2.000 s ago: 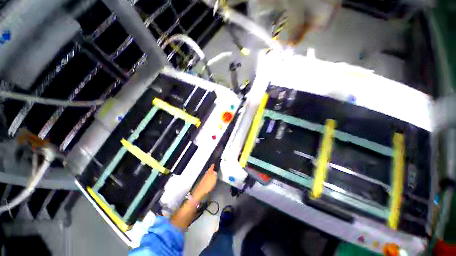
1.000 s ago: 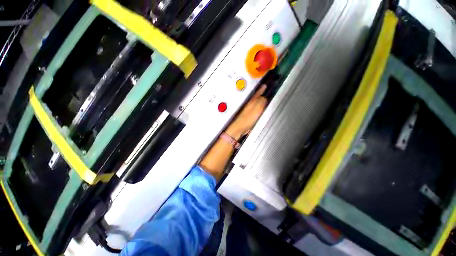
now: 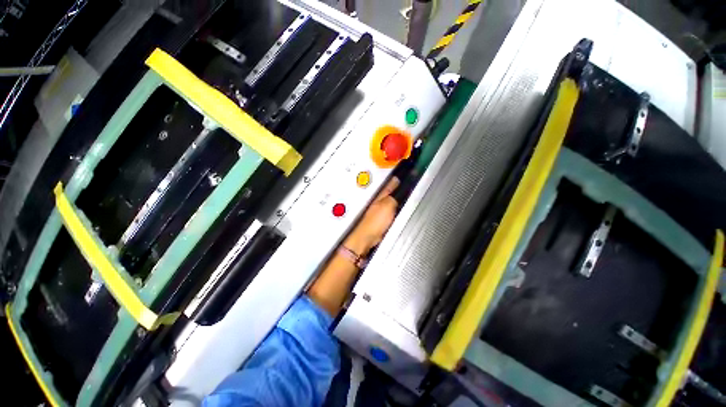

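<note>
My left hand [image 3: 377, 220], bare with a band at the wrist and a blue sleeve, reaches into the narrow gap between two white fixture machines. Its fingertips are beside a dark part or dark area, and the fingers are partly hidden, so whether it holds anything is unclear. The left machine's white housing [image 3: 306, 230] carries green, yellow and red buttons and an emergency stop [image 3: 393, 146] on an orange-yellow ring. The right machine's ribbed metal cover [image 3: 446, 207] lies just right of the hand. My right hand is not in view.
The left machine bed has a green frame [image 3: 195, 215] with yellow strips across. The right bed has a similar green frame [image 3: 637, 203] with yellow strips [image 3: 509, 230]. A green surface [image 3: 446, 127] shows in the gap, and a yellow-black striped post [image 3: 455, 28] stands behind.
The view came close to the gap between the machines, then shifted slightly, showing more floor behind. My left hand moved from the gap's front end deeper between the housings and stays there.
</note>
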